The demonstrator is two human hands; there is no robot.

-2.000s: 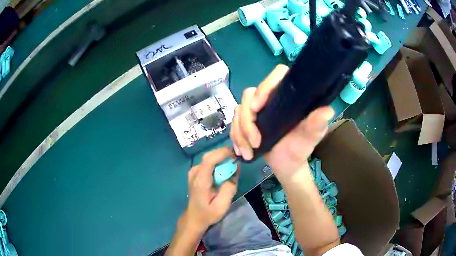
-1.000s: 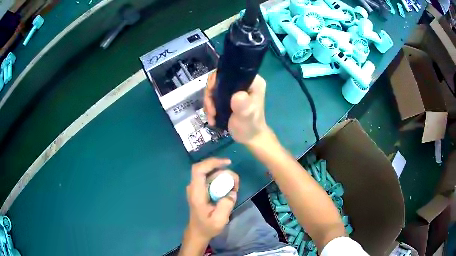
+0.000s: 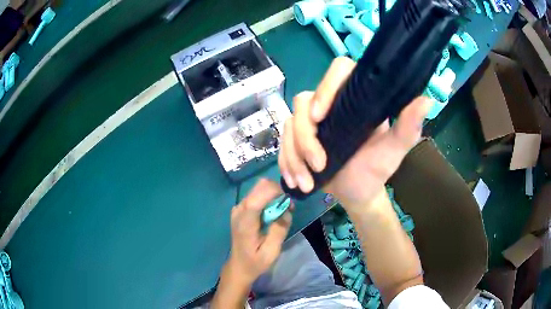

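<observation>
My right hand (image 3: 356, 145) is wrapped around the thick black electric screwdriver (image 3: 386, 78), which slants down to the left. Its narrow end is at the teal plastic housing (image 3: 276, 209) in my left hand (image 3: 255, 232). Only a rounded end of the housing shows in my fist; the rest is hidden by my fingers. Whether the tip sits in a hole cannot be told. The white and black screw feeder (image 3: 232, 99) stands on the green bench just beyond my hands, with dark and metallic bits in its open bin.
A pile of teal housings (image 3: 323, 24) lies beyond the feeder, partly behind the screwdriver. An open carton (image 3: 447, 205) beside my lap holds teal parts. More teal pieces (image 3: 7, 283) lie at the far left. A pale-railed conveyor (image 3: 90, 133) curves past. Cartons (image 3: 501, 102) stand at right.
The screwdriver has moved from over the feeder front down to the housing in my left hand and now slants. The housing is turned, showing teal instead of a whitish end. The dark part on the conveyor moved up.
</observation>
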